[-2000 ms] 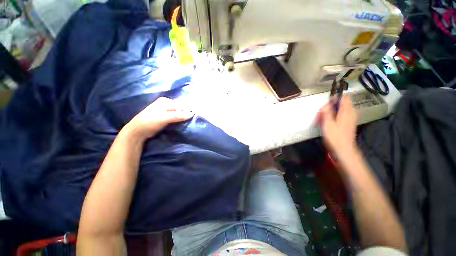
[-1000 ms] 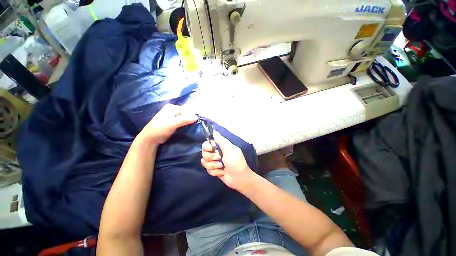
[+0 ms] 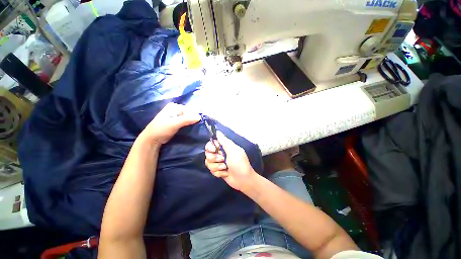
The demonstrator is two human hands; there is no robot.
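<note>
The shiny navy garment point(image 3: 197, 187) is heaped left of the needle and hangs over the table edge and the lap. My left hand point(image 3: 169, 123) pinches its edge between thumb and fingers. My right hand point(image 3: 226, 161) is closed around dark thread snips point(image 3: 211, 128), their tips pointing up at the navy edge beside my left fingertips. Whether the blades are open or closed, and any thread there, is too small to tell.
The white JACK sewing machine point(image 3: 323, 20) stands behind, with a yellow-green tag point(image 3: 189, 49) left of the needle. A smartphone point(image 3: 289, 74) and black-handled scissors point(image 3: 394, 71) lie on the white table point(image 3: 313, 121). Dark grey clothing point(image 3: 429, 152) hangs at right.
My right hand has come from the right end of the table with the snips to the navy edge by my left hand. Over the last second both hands have hardly moved.
</note>
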